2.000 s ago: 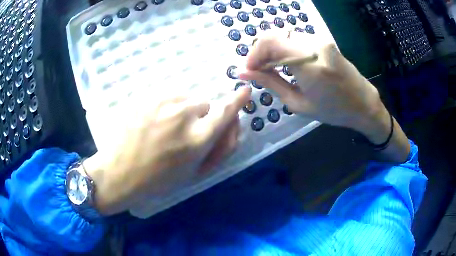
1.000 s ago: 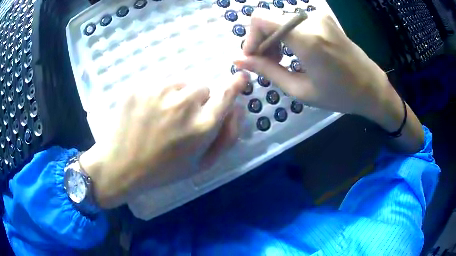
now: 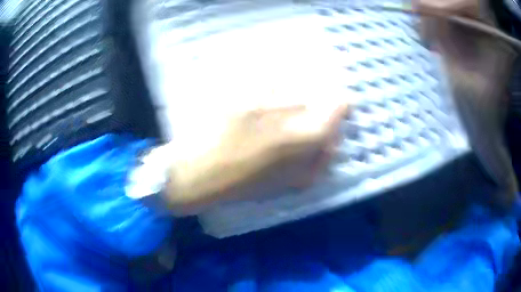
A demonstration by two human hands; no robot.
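The white blister tray (image 3: 274, 214) lies in front of me, blurred by motion. Rows of small round parts (image 3: 394, 94) show as blurred dark marks in its right half; the left half is washed out by glare. My left hand (image 3: 257, 154) rests over the tray's near middle, fingers pointing right; I cannot tell whether it holds anything. My right hand (image 3: 465, 45) is at the upper right, beyond the tray's right edge, blurred and partly cut off by the top. A thin stick tool (image 3: 480, 25) shows as a streak across it; the grip is unclear.
A black parts tray with rows of silvery round parts (image 3: 60, 74), smeared into streaks, stands at the left. A dark strip lies between it and the white tray. Blue smock sleeves (image 3: 91, 199) fill the lower left and lower right.
The view has shifted and blurred, so the tray appears further right. My right hand has moved from over the parts to the upper right. My left hand stays over the tray.
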